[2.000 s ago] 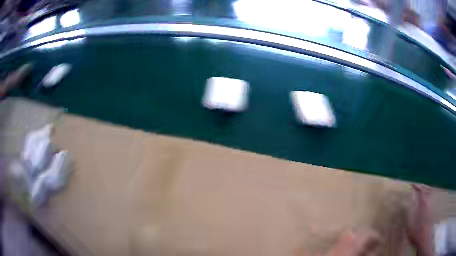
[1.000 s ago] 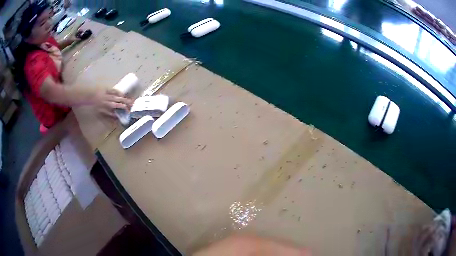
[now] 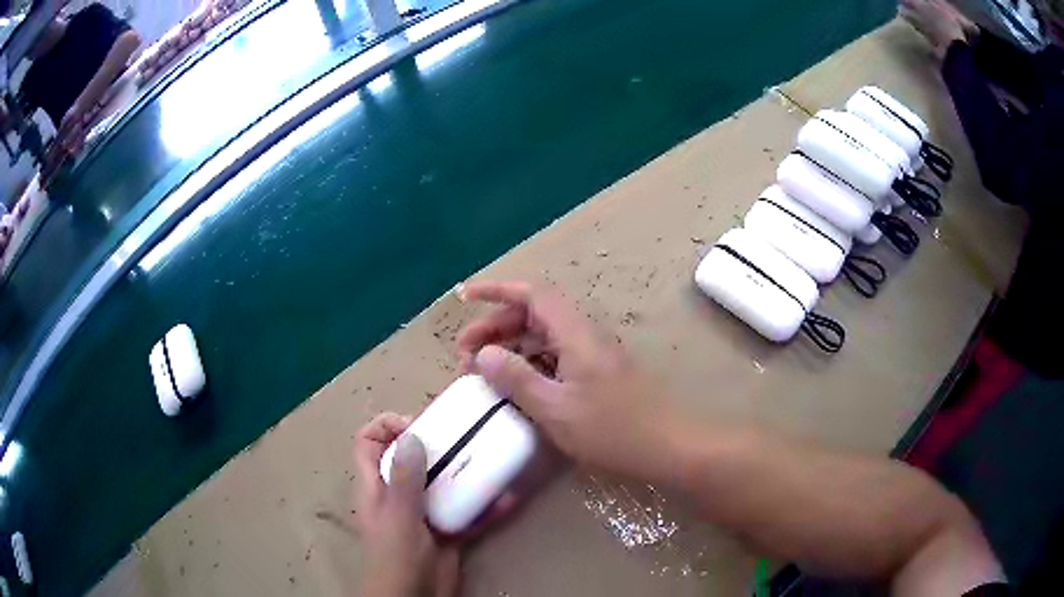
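Observation:
A white case with a black centre seam and small print is held tilted over the cardboard-covered bench. My left hand grips its left end, thumb on top and fingers around the side. My right hand is at the case's upper edge, thumb near the end of the seam and the other fingers apart; whether it grips a cord there is unclear. A pile of white cases with black cord loops lies to the right, loops towards the bench's near edge.
The green conveyor belt runs beyond the cardboard bench and carries a white case. Another white piece is at the far left edge. A metal rail borders the belt. A dark-sleeved person is beyond the pile; another is at top left.
The view has swung right, from the neighbour in red and open shells to the pile of cases. Both my hands now show at a white case; before, only blurred skin showed at the bottom.

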